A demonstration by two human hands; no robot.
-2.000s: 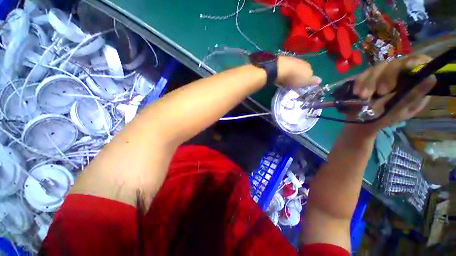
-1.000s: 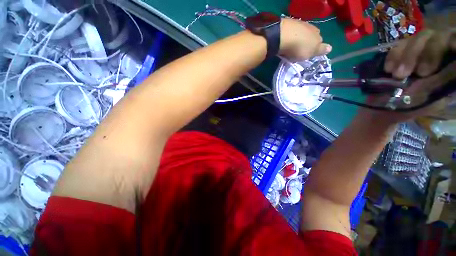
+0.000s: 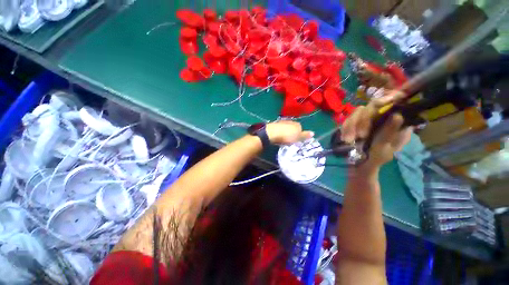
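Observation:
A round white housing (image 3: 301, 162) is at the bench's front edge, its inside facing up, with a white cable trailing left. My left hand (image 3: 289, 133) is at its upper rim and holds it; the fingertips are partly hidden. My right hand (image 3: 373, 133) is closed around the black power screwdriver (image 3: 385, 114). The driver's metal nose points left into the housing. Whether the tip touches a screw cannot be told.
A heap of red discs (image 3: 273, 55) with thin wires lies behind the housing. A blue crate (image 3: 28, 108) of white housings is at left, another blue crate (image 3: 312, 239) below the bench edge. A grey-green cloth (image 3: 412, 167) and parts tray (image 3: 457, 211) are at right.
The view has shifted, showing more of the bench, the whole red heap and a blue bin. My left hand still holds the housing and my right hand still holds the screwdriver at it.

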